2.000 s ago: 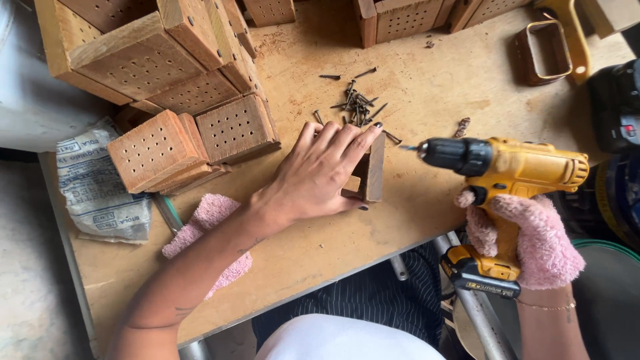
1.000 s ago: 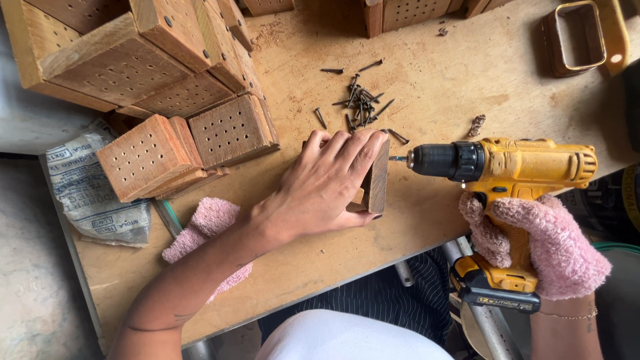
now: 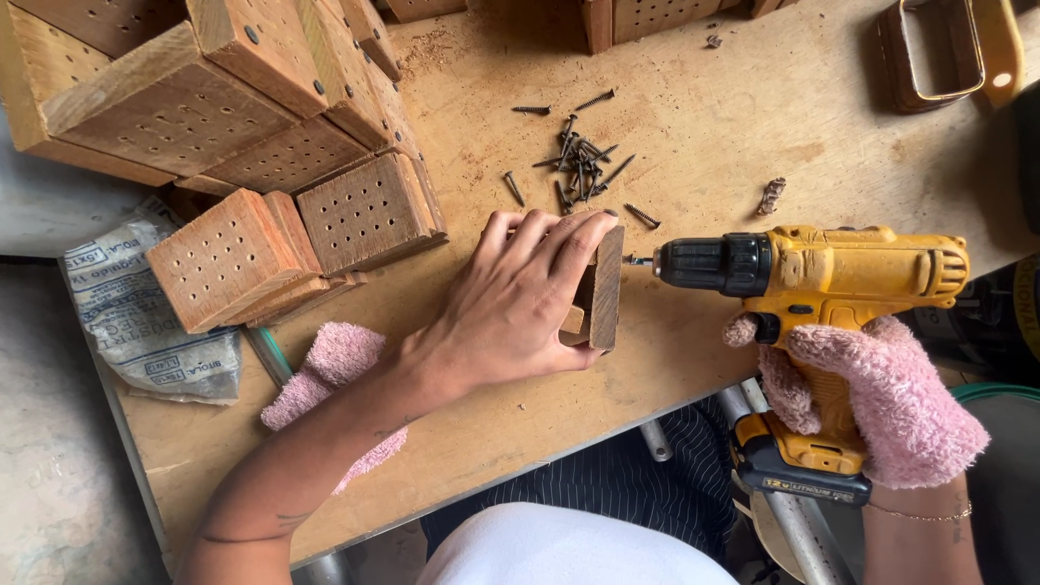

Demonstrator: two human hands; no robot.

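Note:
My left hand (image 3: 528, 301), bare, grips a small wooden box (image 3: 607, 288) on the wooden worktable, its fingers over the far edge and its thumb at the near edge. In a pink fuzzy glove, my right hand (image 3: 877, 390) holds a yellow and black cordless drill (image 3: 861, 264) by its grip, the index finger at the trigger. The drill's bit (image 3: 639, 261) points left and meets or nearly meets the box's right face; whether a screw is there I cannot tell. Just beyond my left hand lies a pile of dark screws (image 3: 581, 162).
Wooden boxes with drilled holes (image 3: 227, 260) are stacked at the left, with more at the far edge. A printed plastic bag (image 3: 154, 309) and a pink cloth (image 3: 349, 366) lie nearby. A brown rectangular ring (image 3: 898, 57) stands at the far right. The table's near edge (image 3: 487, 467) borders my lap.
The drill's bit was clear of the box two seconds ago; my right hand has brought it leftward to the box's right face. My left hand has kept its grip on the box.

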